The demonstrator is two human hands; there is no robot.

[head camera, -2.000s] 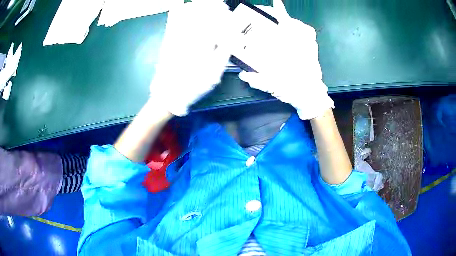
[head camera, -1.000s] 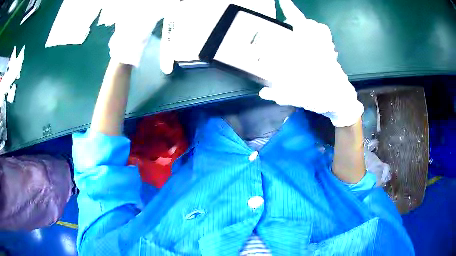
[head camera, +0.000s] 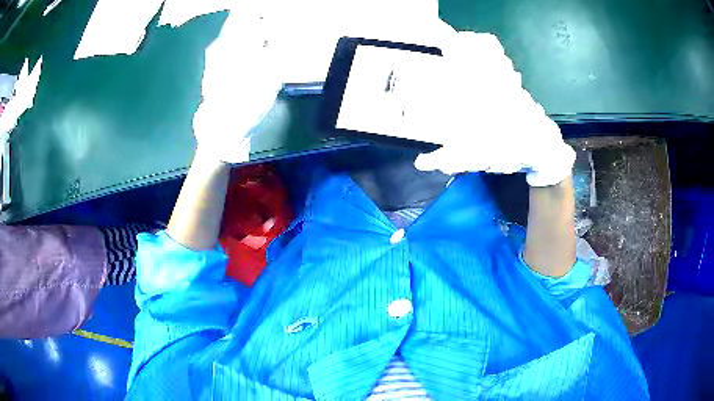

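Observation:
A flat rectangular item (head camera: 384,90) with a white face, a small dark mark and a dark border is tilted slightly at the bench's near edge. My gloved right hand (head camera: 497,113) is closed on its right side. My gloved left hand (head camera: 235,90) is at the left, on or beside a bright white object (head camera: 313,35) behind the dark-bordered item. Glare merges the glove with the white object, so its fingers and any grip are not clear.
White sheets (head camera: 117,27) lie at the bench's far left, with more white pieces (head camera: 23,94) at the left edge. A red bundle (head camera: 254,211) is under the bench. A brown bin (head camera: 634,227) with clear plastic stands at right. Another person's sleeve (head camera: 51,278) is at left.
The dark-bordered item has come into fuller view and turned more level in my right hand. My left hand moved away to the left, then came back in beside the white object.

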